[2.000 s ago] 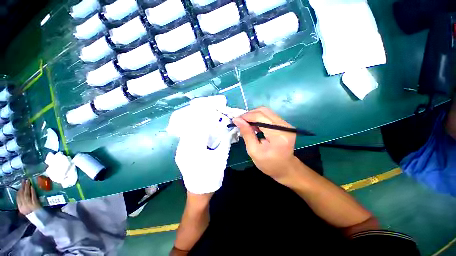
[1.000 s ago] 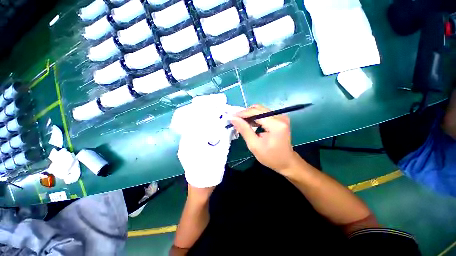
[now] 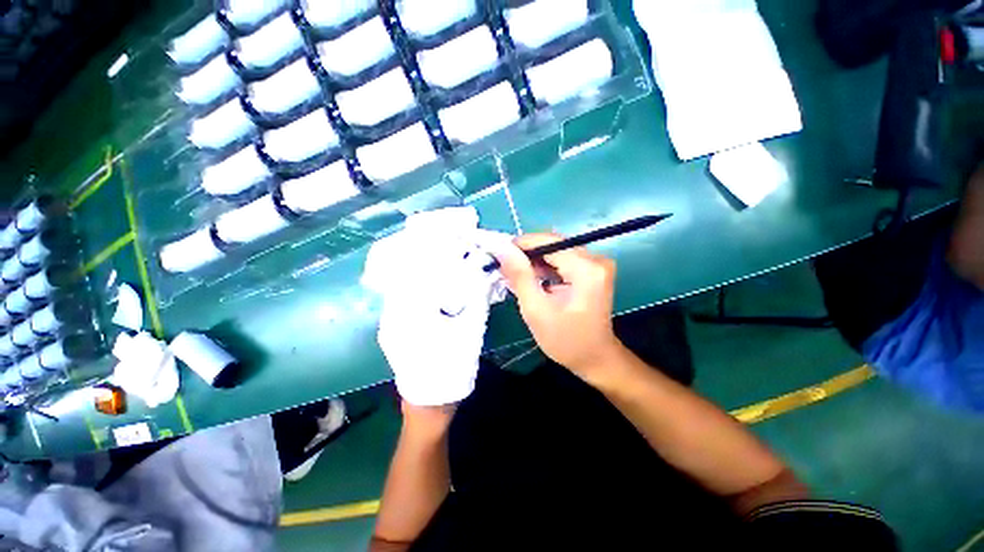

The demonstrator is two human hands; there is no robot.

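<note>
My left hand (image 3: 434,313) wears a white glove and holds a white housing (image 3: 459,289), whose outline merges with the glove and a white cloth; only small dark edges of it show. My bare right hand (image 3: 563,300) grips a thin black pen-like tool (image 3: 610,232) like a pencil. The tool's near end meets the housing's upper right side; its tip is too small to make out. The other end points right. A clear blister tray (image 3: 583,138) with rows of white housings lies just beyond my hands.
Folded white sheets (image 3: 721,81) and a small white pad (image 3: 749,175) lie right of the tray. A black heat gun (image 3: 913,129) is at far right. At left are a loose housing (image 3: 203,358), crumpled cloth (image 3: 147,368), orange-brown item (image 3: 110,400), label (image 3: 133,433) and another tray. People sit on both sides.
The tool's far end has swung upward. The bench scene has shifted slightly in view. The neighbour's hand at lower left has gone from the bench edge. Both my hands keep their holds.
</note>
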